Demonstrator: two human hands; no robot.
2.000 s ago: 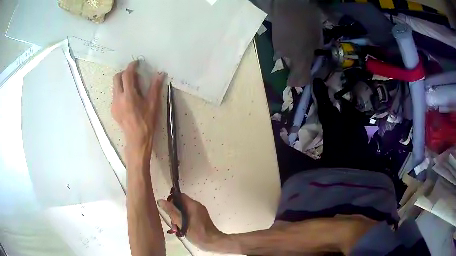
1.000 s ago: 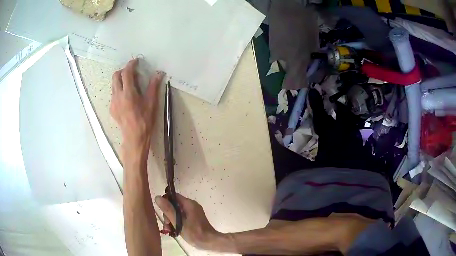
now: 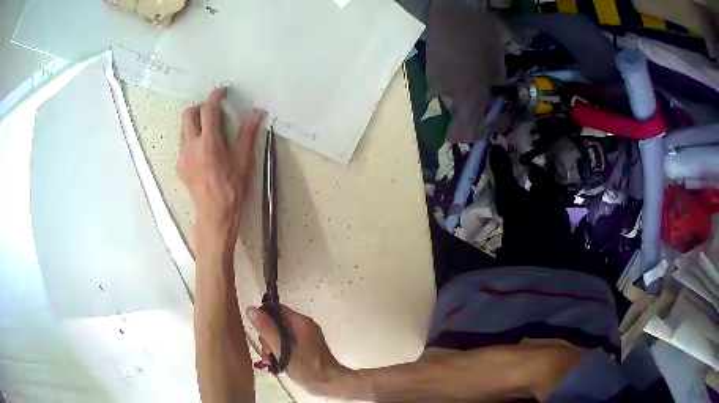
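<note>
A pale grey-white pattern piece (image 3: pixel 292 71) lies across the top of the table. My left hand (image 3: pixel 213 169) lies palm down with fingers apart, its fingertips at the piece's lower edge. My right hand (image 3: pixel 303 346) grips the handles of long dark shears (image 3: pixel 270 212). The blades look closed and point up the picture, with the tip at the same edge, beside my left thumb. A tan-yellow pattern weight (image 3: pixel 154 6) sits on the piece, cut off by the top edge. Another large pale panel (image 3: pixel 102 197) lies at the left, with a narrow white strip (image 3: pixel 154 189) along its edge.
The cream speckled table (image 3: pixel 363 236) ends at a vertical edge right of my hands. Beyond it are scraps (image 3: pixel 481 216), pale blue tubes (image 3: pixel 650 173), a red band (image 3: pixel 615 118), a yellow-and-black device (image 3: pixel 540 94) and papers (image 3: pixel 686 315). My grey-clothed body (image 3: pixel 528 307) is at lower right.
</note>
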